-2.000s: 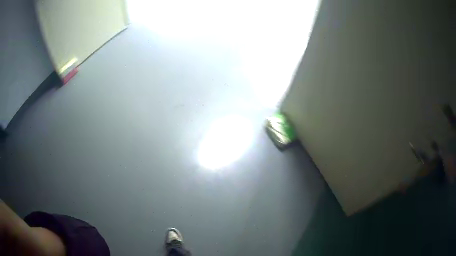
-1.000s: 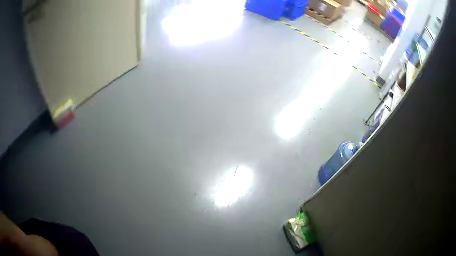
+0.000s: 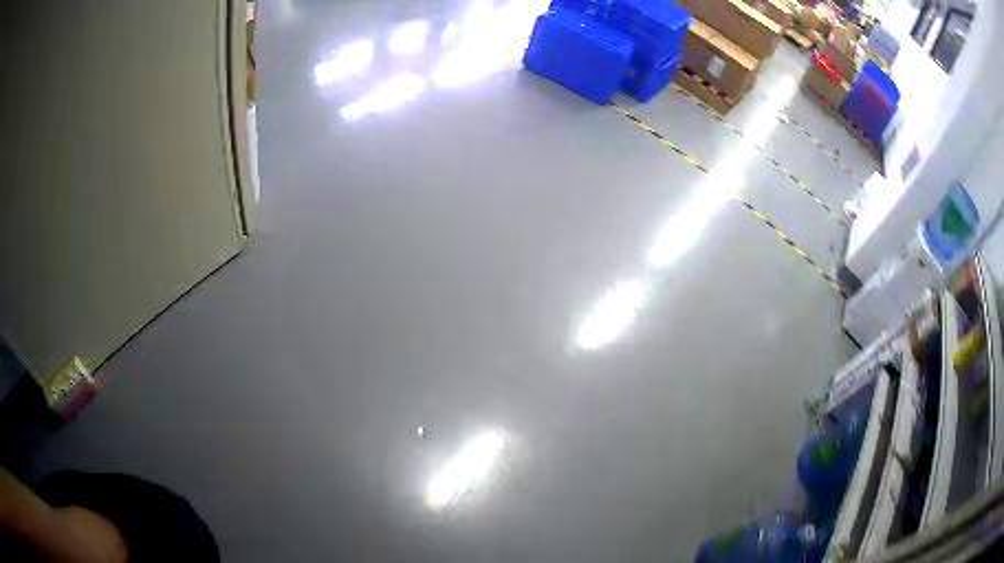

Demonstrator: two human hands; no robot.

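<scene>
A blurred patch of bare skin, seemingly part of my left hand or arm [image 3: 72, 533], is cut off at the bottom left corner beside a dark sleeve. No fingers or held thing can be made out there. My right hand is out of the picture. The pale door [image 3: 121, 176] stands at the left. A small pale and pink box [image 3: 71, 389] lies on the floor at its foot.
Grey floor with yellow-black tape. Stacked blue crates [image 3: 578, 55] and brown cartons [image 3: 713, 64] stand at the top. A shelf rack [image 3: 936, 418] is at the right, with blue water bottles [image 3: 831, 451] beside it. A water dispenser [image 3: 897, 286] stands behind.
The view has moved forward through the doorway. The right-hand door panel and the green-white packet at its foot have left the picture. Crates, cartons and the rack show more fully.
</scene>
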